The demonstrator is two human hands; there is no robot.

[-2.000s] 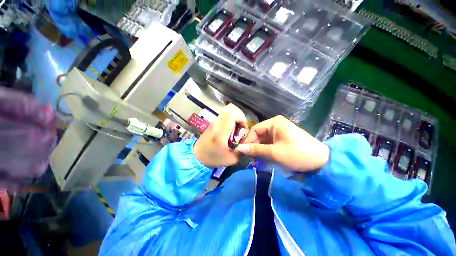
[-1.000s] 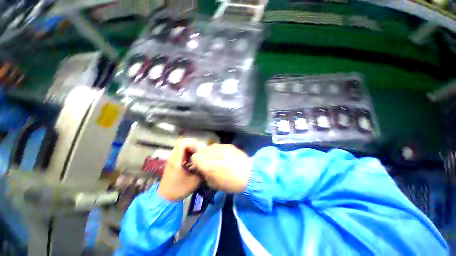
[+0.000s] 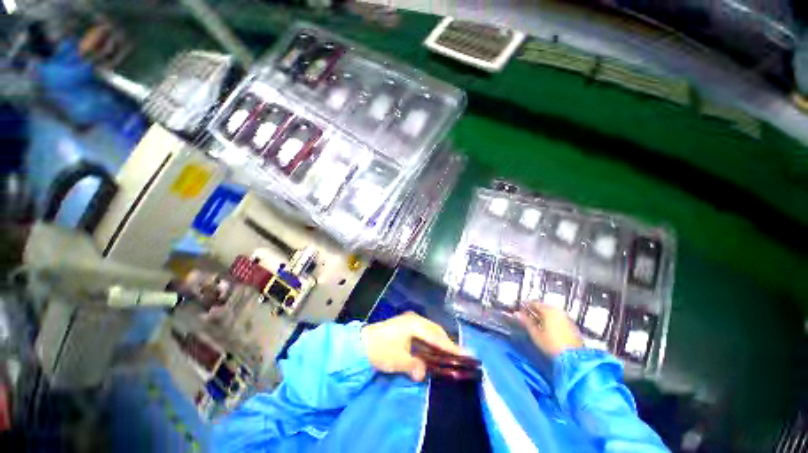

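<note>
My left hand (image 3: pixel 399 345) holds a dark-red flip phone (image 3: pixel 445 361) in front of the blue smock; the phone is seen edge-on and blurred. My right hand (image 3: pixel 551 329) is over the near edge of a clear blister tray (image 3: pixel 567 196) on the green mat. Its fingertips are at a phone pocket in the near row; whether they grip a phone cannot be told. The tray holds several dark-red phones in its near row and one at the right end of the far row.
A tall stack of clear trays (image 3: pixel 443 106) with red-edged phones stands at the centre-left. The pale machine (image 3: pixel 146 199) is at the left, with a fixture (image 3: pixel 288 287) and a red keypad half (image 3: pixel 252 272). Another person's arm (image 3: pixel 66 71) shows at the far upper left.
My right hand has left the phone and moved right to the tray. My left hand keeps the phone, now lower and in front of the smock. The view has shifted and is less blurred.
</note>
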